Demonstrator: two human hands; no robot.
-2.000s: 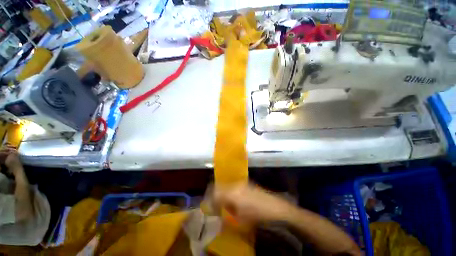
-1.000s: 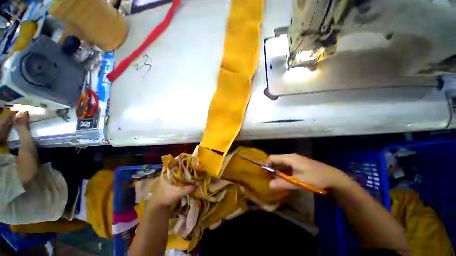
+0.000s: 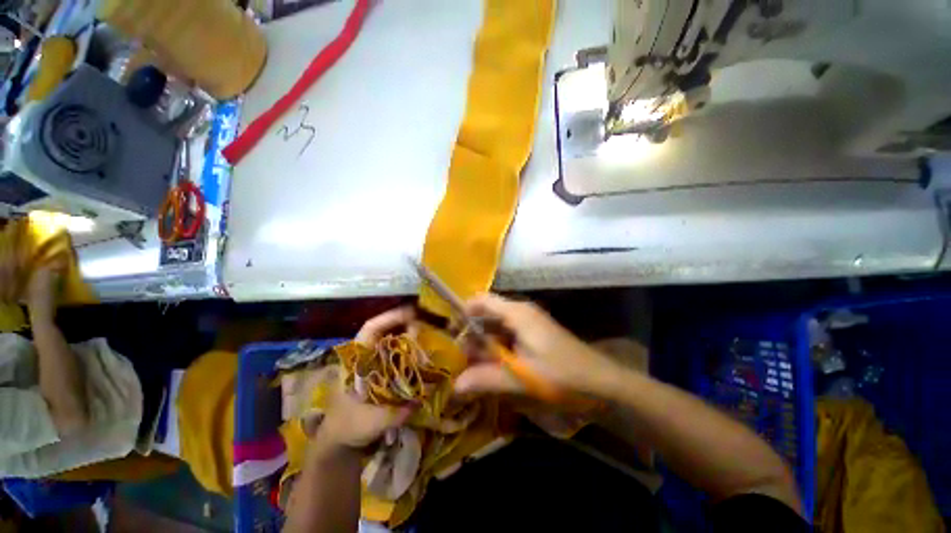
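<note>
A long mustard-yellow strip (image 3: 485,156) runs down the white sewing table (image 3: 344,224) and over its front edge towards my hands. My left hand (image 3: 365,411) holds a crumpled bundle of yellow bands (image 3: 391,370) with cream backing above my lap. My right hand (image 3: 532,354) holds orange-handled scissors (image 3: 443,288); their blades point up and left across the strip's lower end at the table edge. The handles are blurred, and whether the blades are parted cannot be told. A narrow red strip (image 3: 302,83) lies on the table at the left.
An industrial sewing machine (image 3: 751,94) with a lit needle stands at right. A neighbouring grey machine (image 3: 83,135), red-handled scissors (image 3: 181,211) and a thread cone (image 3: 198,42) are at left. Blue crates (image 3: 808,364) hold yellow pieces below. Another person's arm (image 3: 52,354) is at far left.
The scissors in my right hand have moved left and up to the strip at the table edge. My left hand still holds the bundle. The neighbour's hands now hold raised yellow fabric.
</note>
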